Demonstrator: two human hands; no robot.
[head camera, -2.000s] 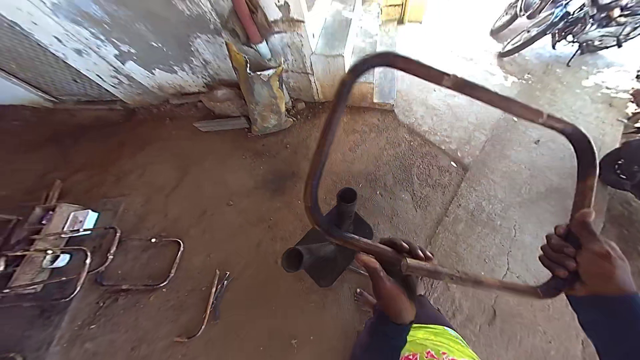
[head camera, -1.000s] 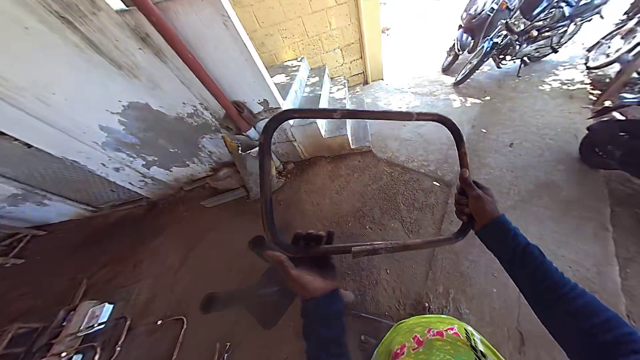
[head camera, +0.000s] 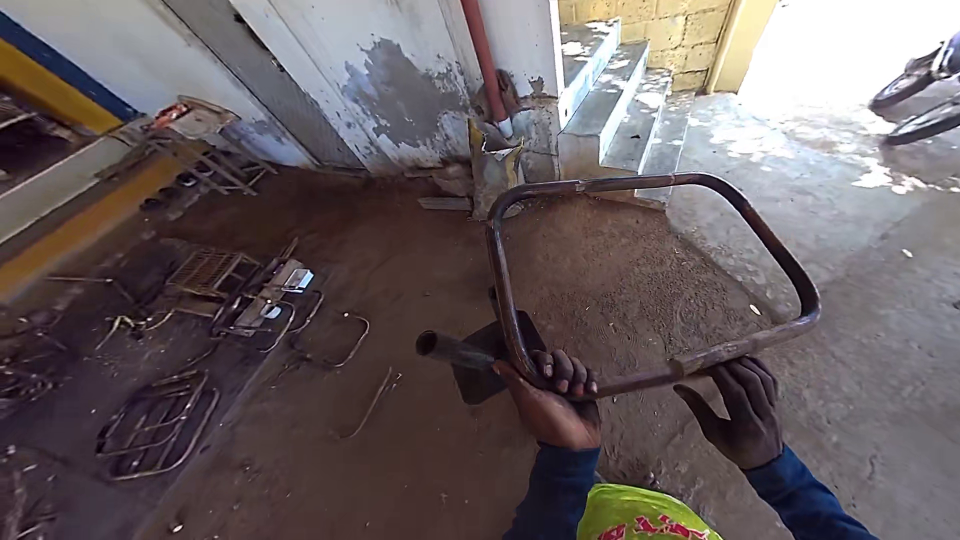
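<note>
A bent frame of brown cane or tubing, a rounded rectangle, is held up in front of me; which material it is I cannot tell. My left hand grips its lower left corner, fingers curled over the bar. Under the lower bar, right of a joint, my right hand touches the frame with thumb and fingers apart. Behind and left of my left hand stands a dark metal plate with a pipe stub pointing left, partly hidden by the hand and frame.
Bent frames, a small slatted rack and a curved rod lie on the ground to the left. Concrete steps rise beyond the frame beside a peeling wall with a red pipe. Motorcycle wheels stand at the upper right.
My right hand has moved from the frame's right side to beneath its lower bar and opened its grip. My left hand keeps hold at the lower left. The view has swung left.
</note>
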